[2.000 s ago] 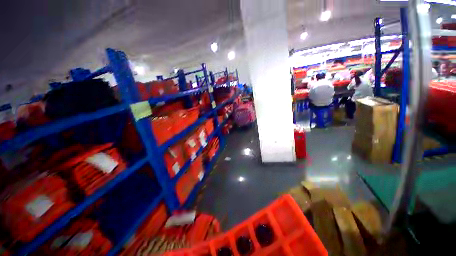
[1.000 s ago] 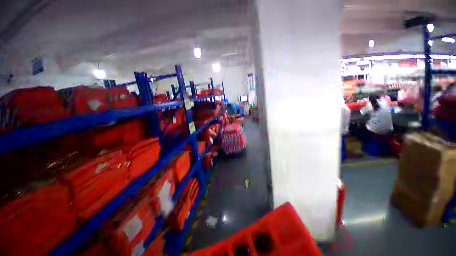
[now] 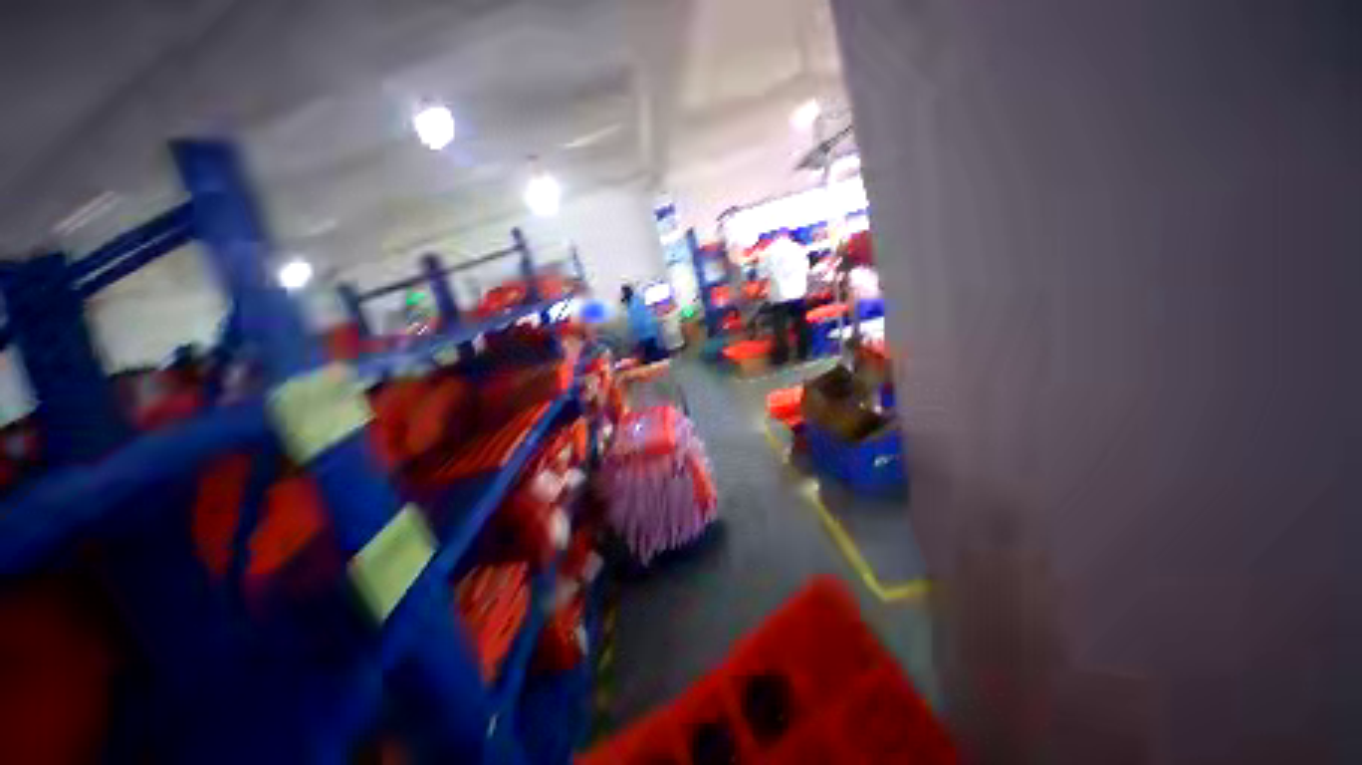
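An orange-red compartment tray [image 3: 837,676] shows at the bottom edge of the head view, tilted, with its lower part cut off by the picture's edge. A few of its pockets hold dark round units [image 3: 766,702]; other pockets near its right side show no dark unit. Neither of my hands is in the picture, so how the tray is held is hidden.
Blurred blue racks [image 3: 433,635] with orange trays line the left. A wide pillar [image 3: 1135,389] fills the right. Along the aisle stand a pink-and-red stack [image 3: 657,486] and a blue crate [image 3: 859,456] beside yellow floor tape. A person in white [image 3: 787,284] stands farther back.
The view has moved forward along the racks. The pillar has shifted right and grown much larger, and the pink-and-red stack is nearer. The tray stays at the bottom of the view.
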